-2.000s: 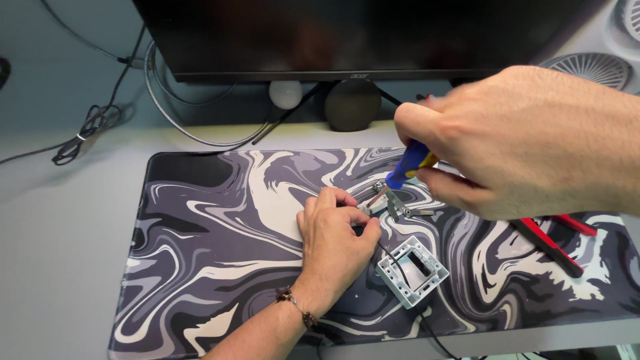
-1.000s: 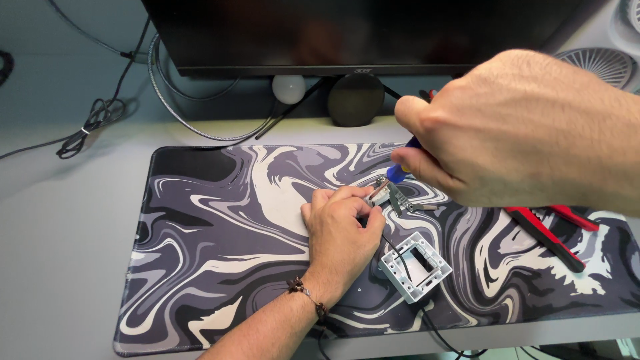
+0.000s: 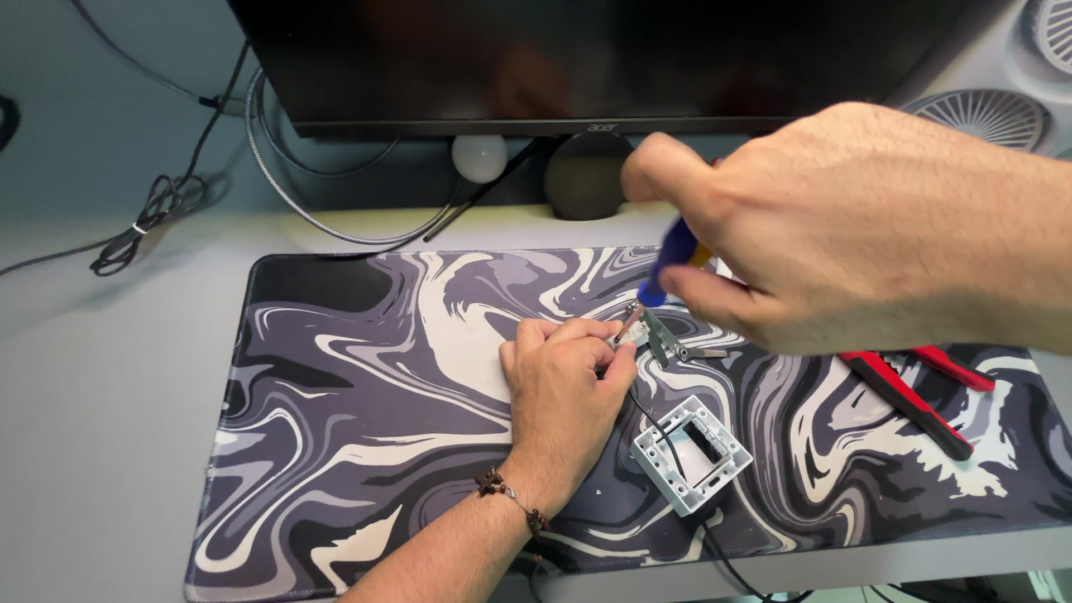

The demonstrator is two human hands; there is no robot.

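Observation:
My right hand (image 3: 796,234) grips a screwdriver (image 3: 666,264) with a blue and yellow handle, its shaft slanting down to a small white part (image 3: 630,332). The thumb and fingers of my left hand (image 3: 569,385) pinch that part against the patterned desk mat. Just right of it lies a metal multi-tool or similar folding tool (image 3: 666,339) with its pieces spread. A black cable (image 3: 651,417) runs from near my left fingertips into a square white plastic wall-box frame (image 3: 693,456), which rests on the mat. The exact screwdriver tip contact is too small to tell.
Red and black plier handles (image 3: 909,402) lie at the right on the patterned desk mat (image 3: 377,377). Behind stand an Acer monitor (image 3: 586,67), a white ball (image 3: 480,159) and a dark round speaker-like object (image 3: 586,177). A bundled black cable (image 3: 163,209) is at the left.

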